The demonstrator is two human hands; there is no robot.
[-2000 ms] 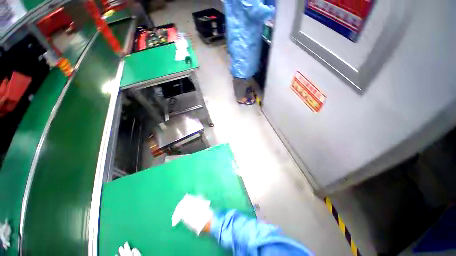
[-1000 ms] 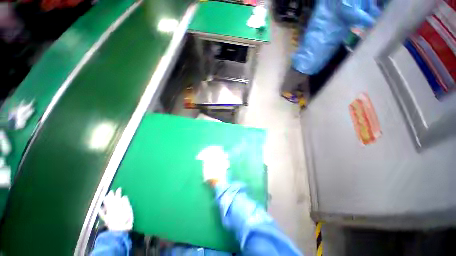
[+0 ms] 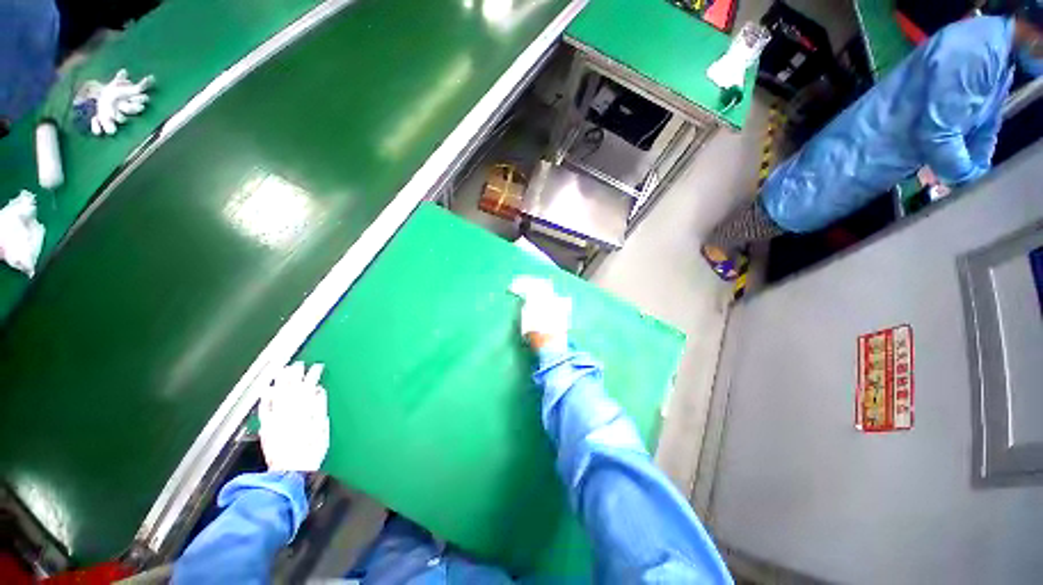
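The green mat of the side table [image 3: 458,389] lies beside the conveyor rail. My right hand [image 3: 546,313], in a white glove with an orange-brown wrist, is on the mat near its far edge. Its fingers press on a small white wiping cloth [image 3: 528,285], which is mostly hidden by the glove and hard to tell from it. My left hand [image 3: 294,418], in a white glove, rests flat at the mat's left edge by the rail. It is empty, with its fingers slightly apart.
The glossy conveyor belt [image 3: 172,343] runs along the left. White gloves [image 3: 114,101] and a white roll-like item [image 3: 48,154] lie across it. A second green table [image 3: 652,40] stands ahead. A person in a blue smock [image 3: 881,126] stands by the grey cabinet [image 3: 789,389] at right.
My right hand has moved forward over the mat, towards its far edge. My left hand stays at the left edge after coming fully into view. The camera has turned, tilting the scene.
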